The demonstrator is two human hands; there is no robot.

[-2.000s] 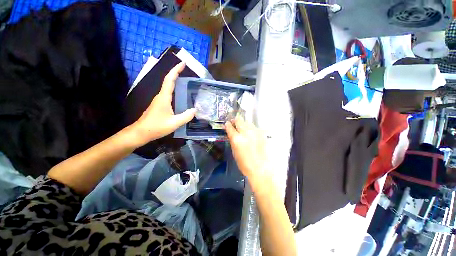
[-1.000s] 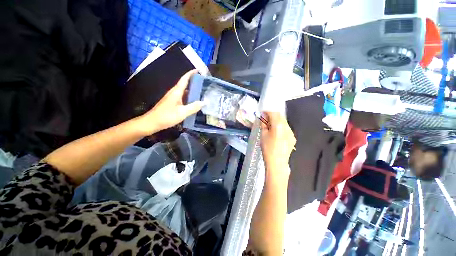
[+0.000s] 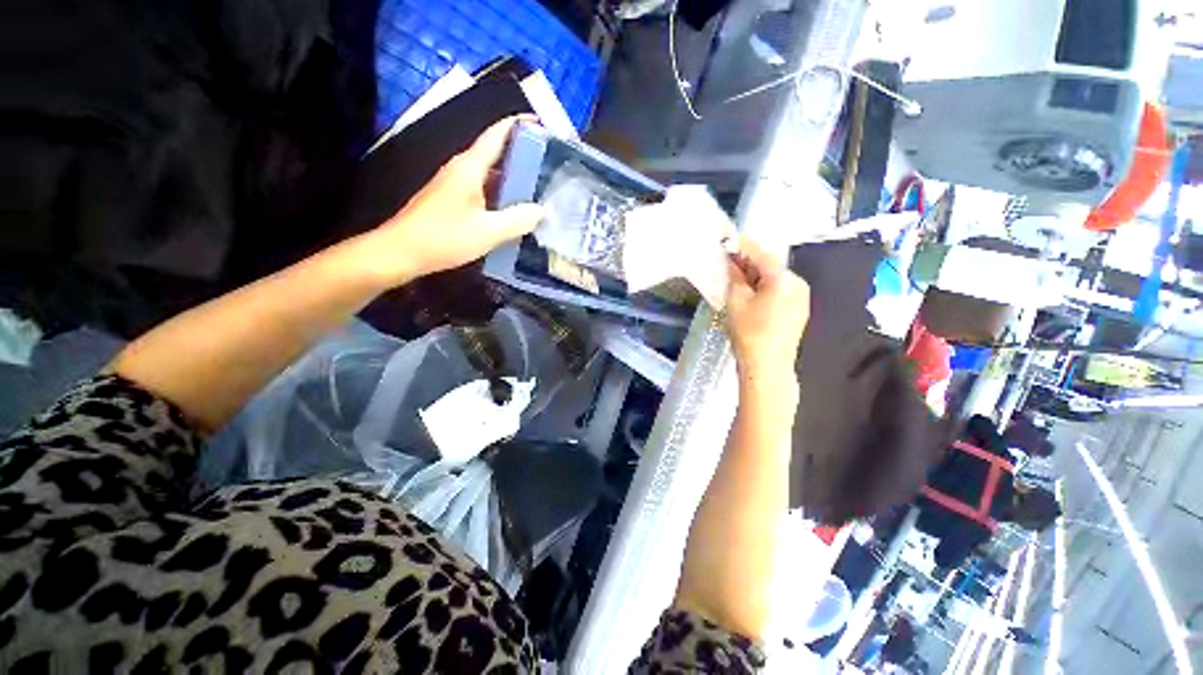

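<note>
A grey drawer (image 3: pixel 519 169) stands pulled out from under the table edge. My left hand (image 3: pixel 455 218) is on its front end, thumb over the rim and fingers on the outside. A small clear crinkly parts bag (image 3: pixel 581 218) and a tan piece (image 3: pixel 575 273) lie in the drawer. My right hand (image 3: pixel 765 297) pinches a white piece (image 3: pixel 679 244) between thumb and fingers. The white piece hangs over the drawer's table end and hides part of its inside.
Dark cut panels (image 3: pixel 858 382) lie on the white table beyond my right hand. A white machine head (image 3: pixel 1016 92) is at the upper right. A blue crate (image 3: pixel 488 66) and dark cloth are at the upper left. A translucent waste bag (image 3: pixel 343 396) hangs at my lap.
My right hand has moved right and up from the drawer and now holds the white piece raised out of it. My left hand has stayed on the drawer. The view has shifted.
</note>
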